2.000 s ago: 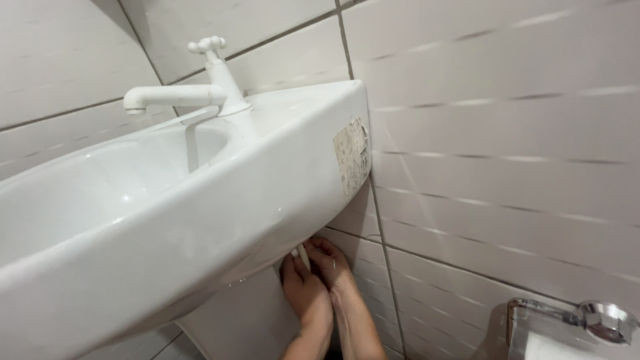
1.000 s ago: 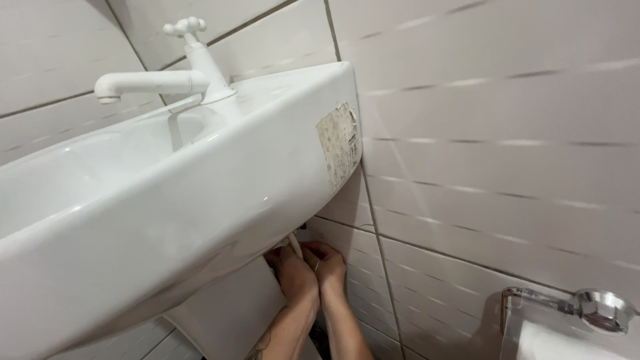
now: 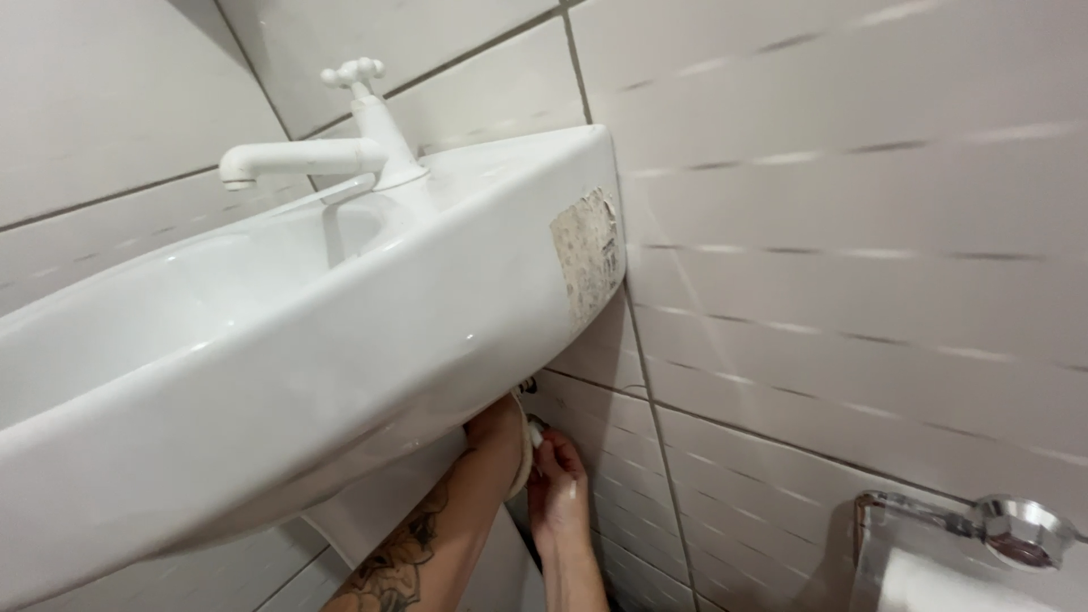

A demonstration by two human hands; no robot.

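A white ceramic washbasin (image 3: 340, 365) with a white plastic tap (image 3: 374, 140) fills the left side. Under its right part, my left hand (image 3: 497, 421) reaches up, its fingers hidden by the basin; I cannot tell what they touch. A pale flexible hose (image 3: 524, 459) curves down beside that wrist. To the right and slightly lower, my right hand (image 3: 559, 480) pinches a small white fitting (image 3: 535, 435) near the tiled wall, between thumb and fingers. A small dark part (image 3: 528, 384) shows just under the basin's edge.
Tiled walls (image 3: 807, 297) meet the basin at the back and right. The basin's white pedestal (image 3: 399, 484) stands left of my arms. A chrome holder (image 3: 1020, 531) with a toilet paper roll (image 3: 935, 582) is at lower right. A worn sticker (image 3: 586, 255) marks the basin's side.
My hands were close together under the basin; now they are apart. The left has gone up behind the basin's edge, and the right is lower by the wall. More of the hose shows.
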